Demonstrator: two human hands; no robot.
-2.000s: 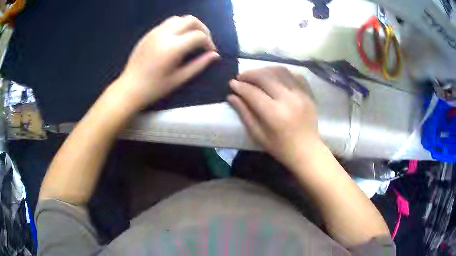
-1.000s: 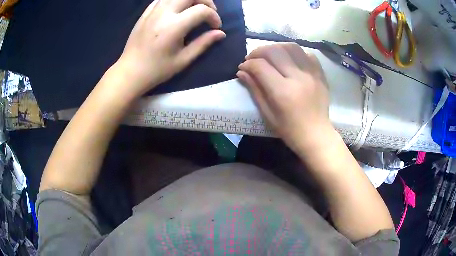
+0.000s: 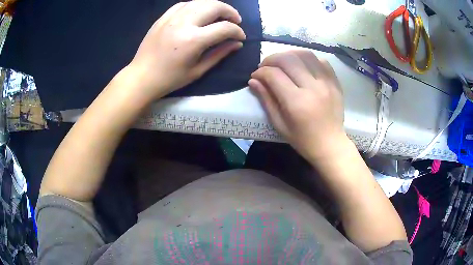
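A large black cloth panel (image 3: 93, 41) lies on the white machine table, its right edge between my hands. My left hand (image 3: 189, 46) rests on the cloth, fingers curled, thumb and fingertips nearly together at a thin dark strip (image 3: 301, 43) that runs right. Whether it pinches the cloth or the strip cannot be told. My right hand (image 3: 301, 90) is at the cloth's lower right edge, thumb and forefinger closed at the corner; any cloth between the fingertips is hidden. Purple-handled snips (image 3: 376, 72) lie right of my right hand.
Scissors with red and yellow loops (image 3: 409, 41) lie at the upper right. A white tape (image 3: 382, 121) hangs over the front edge by the snips. A ruler scale (image 3: 207, 124) runs along the table's front edge. A blue tray (image 3: 460, 129) is at the far right, with pink ties (image 3: 423, 206) below it.
The view has shifted, so the table's ruler edge shows more sharply. My left hand has moved slightly right over the cloth. My right hand stays by the cloth's edge.
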